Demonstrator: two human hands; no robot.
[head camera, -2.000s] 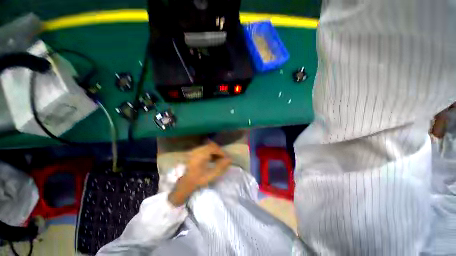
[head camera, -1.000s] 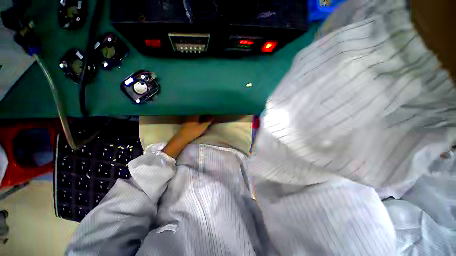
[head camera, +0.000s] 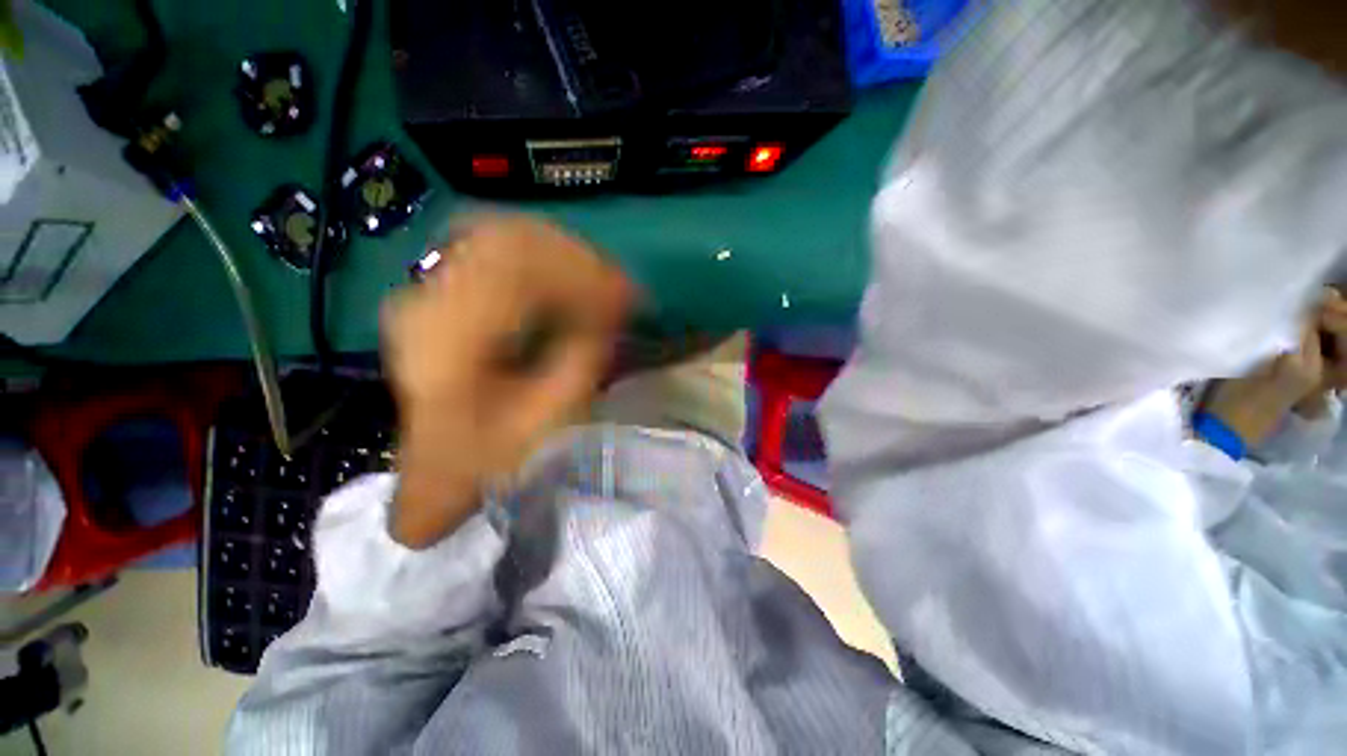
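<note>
My left hand (head camera: 495, 332) is raised over the front edge of the bench, blurred, fingers curled. Whether it holds anything cannot be told. It covers most of one black module, of which a bright corner (head camera: 429, 262) shows. Three more black modules with pale round centres lie on the green mat, one at the back (head camera: 276, 95), one in front (head camera: 296, 226) and one beside a black cable (head camera: 380, 189). The black press base (head camera: 621, 89) with red-lit switches stands behind. My right arm is raised, its sleeve filling the right side; my right hand is not clearly in view.
A blue bin (head camera: 886, 52) with tiny beige pieces is right of the press. A white box unit (head camera: 67, 192) with a cable stands left. A black pocket tray (head camera: 273, 547) is low at left. Red stools (head camera: 126, 480) are below the bench. Another person's hands (head camera: 1282, 387) show at far right.
My left hand has risen from my lap to above the bench edge and now hides most of the nearest module. The view has shifted slightly.
</note>
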